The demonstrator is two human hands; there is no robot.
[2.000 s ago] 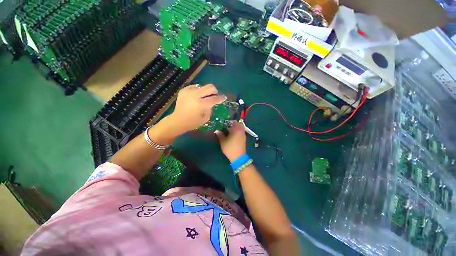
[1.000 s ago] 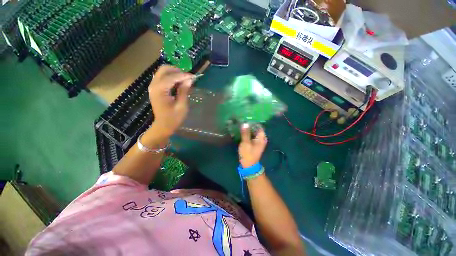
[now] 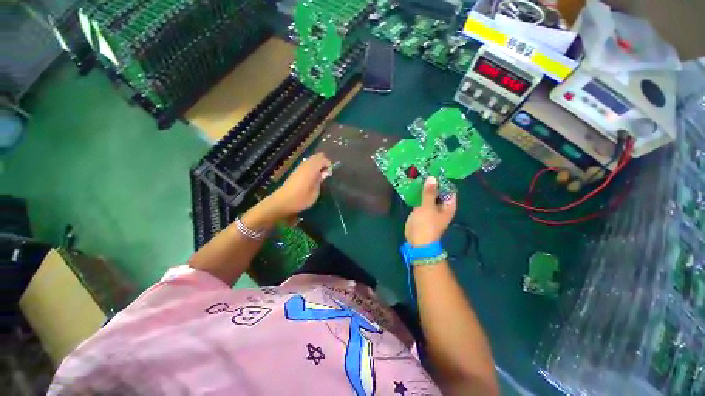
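Observation:
A green board panel [image 3: 439, 151] of joined boards is held up above the mat, right of the metal plate. My right hand [image 3: 430, 220], with a blue wristband, grips its lower edge with the thumb on top. A small dark red part shows on the panel. My left hand [image 3: 305, 186] is at the left edge of the brown-grey metal plate [image 3: 359, 174], fingertips closed on a small pale part [image 3: 331, 169] too small to identify. Tiny pale bits lie on the plate's upper part. A thin pale line shows below the left fingertips; I cannot tell what it is.
A black rack [image 3: 251, 158] and upright panels [image 3: 317, 46] stand left, with a phone [image 3: 379, 67] beside them. A power supply [image 3: 495, 83], white meter [image 3: 607, 104] and red leads are at upper right. A single board [image 3: 542, 274] and clear trays [image 3: 618, 309] lie right.
The hands have moved apart from the board they both held. My right hand has lifted the panel, now steady and spread flat to view. My left hand has come down from near the rack to the plate.

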